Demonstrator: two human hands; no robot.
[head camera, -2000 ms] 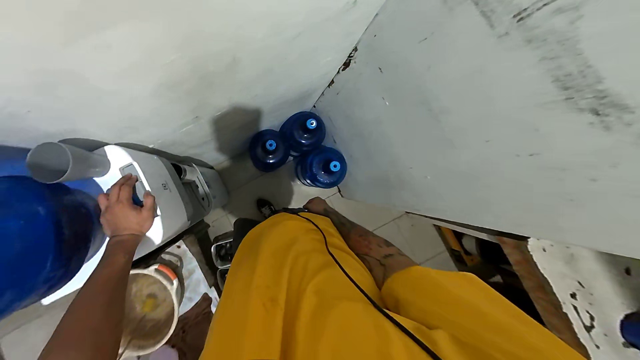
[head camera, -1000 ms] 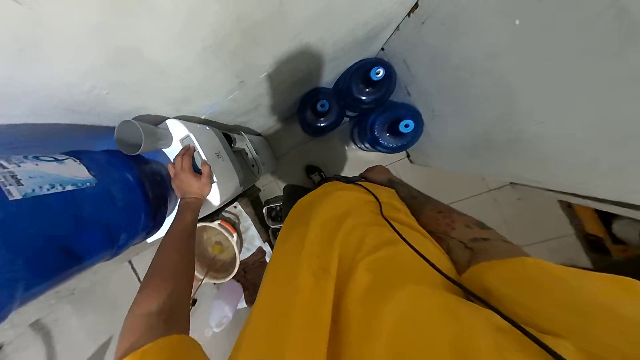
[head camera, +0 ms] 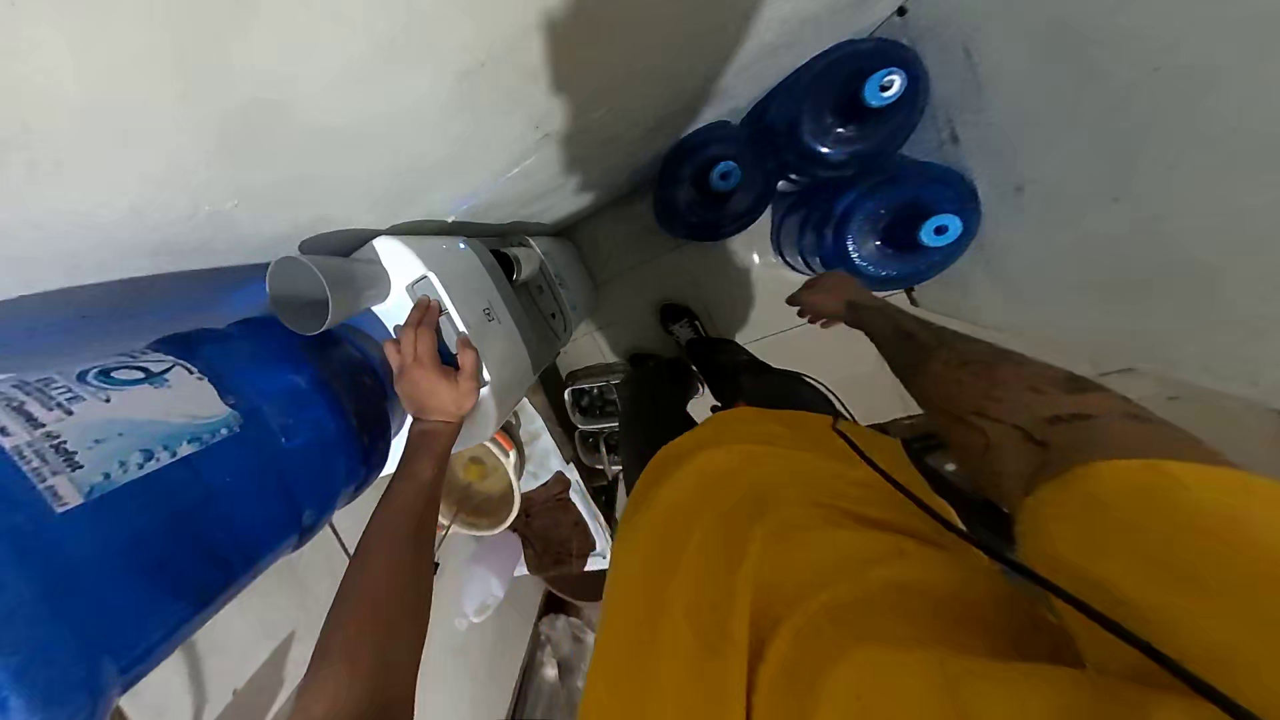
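Note:
My left hand (head camera: 435,372) rests on the front top of a white and grey water dispenser (head camera: 500,320), its fingers at the panel by a blue tap or button; whether they grip anything cannot be told. A large blue water jug (head camera: 250,430) with a label sits on the dispenser at left. A grey cup or tube (head camera: 325,290) is attached beside it. My right hand (head camera: 835,298) hangs low with loosely bent fingers and nothing seen in it, below three blue water jugs (head camera: 890,225) that stand on the floor in the corner.
Below the dispenser stands a bucket (head camera: 482,490) with murky contents, next to a brown cloth (head camera: 555,525) and a pale plastic container (head camera: 490,575). Black items in trays (head camera: 597,402) lie near my legs. Walls meet behind the jugs. A black cord (head camera: 960,540) runs down my yellow shirt.
The view has shifted left and nearer. My left hand stays at the dispenser panel. My right hand now reaches out farther from my body, with more of the forearm in sight.

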